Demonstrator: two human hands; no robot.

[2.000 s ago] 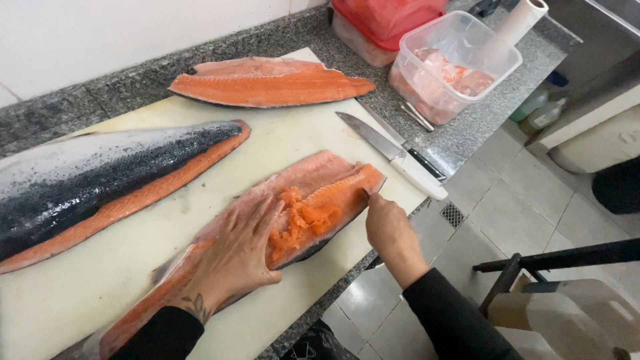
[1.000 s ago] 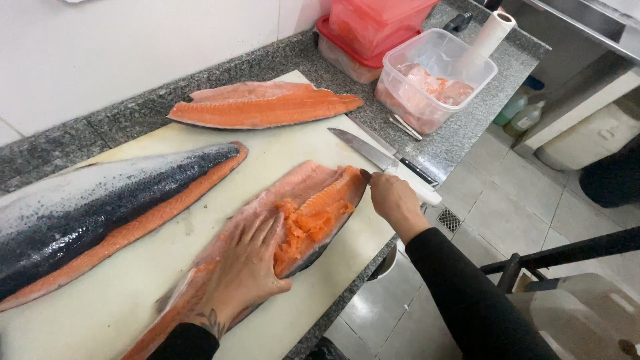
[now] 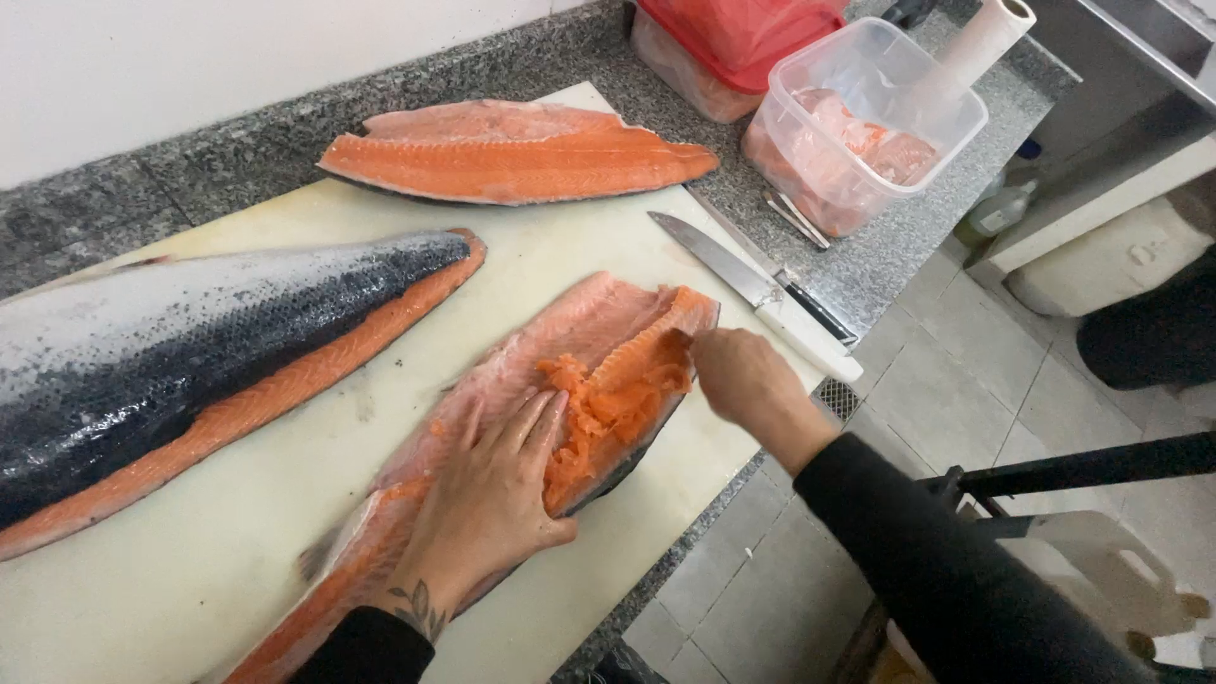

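My left hand (image 3: 489, 484) presses flat, fingers spread, on a long piece of salmon (image 3: 541, 351) lying flesh side up on a white cutting board (image 3: 361, 408). Beside its fingertips lies a heap of scraped orange salmon flesh (image 3: 608, 418). At the far right end of that piece is my right hand (image 3: 746, 385), closed around a small tool that is almost wholly hidden; only a dark edge shows at the flesh. A larger salmon piece (image 3: 228, 342), skin up, rests at the left. Another salmon fillet (image 3: 532, 157), flesh up, lies along the back of the board.
A white-handled knife (image 3: 722, 261) lies on the board's right side, with a black-handled tool (image 3: 817, 309) beside it. Tweezers (image 3: 798, 218) lie near a clear plastic tub (image 3: 864, 123) of salmon pieces and a roll (image 3: 978, 43). Red-lidded containers (image 3: 741, 47) stand behind. The granite counter's edge is at the right.
The heap of scraped flesh beside my left fingertips looks larger than two seconds ago. My left hand stays on the salmon; my right hand remains at its far end.
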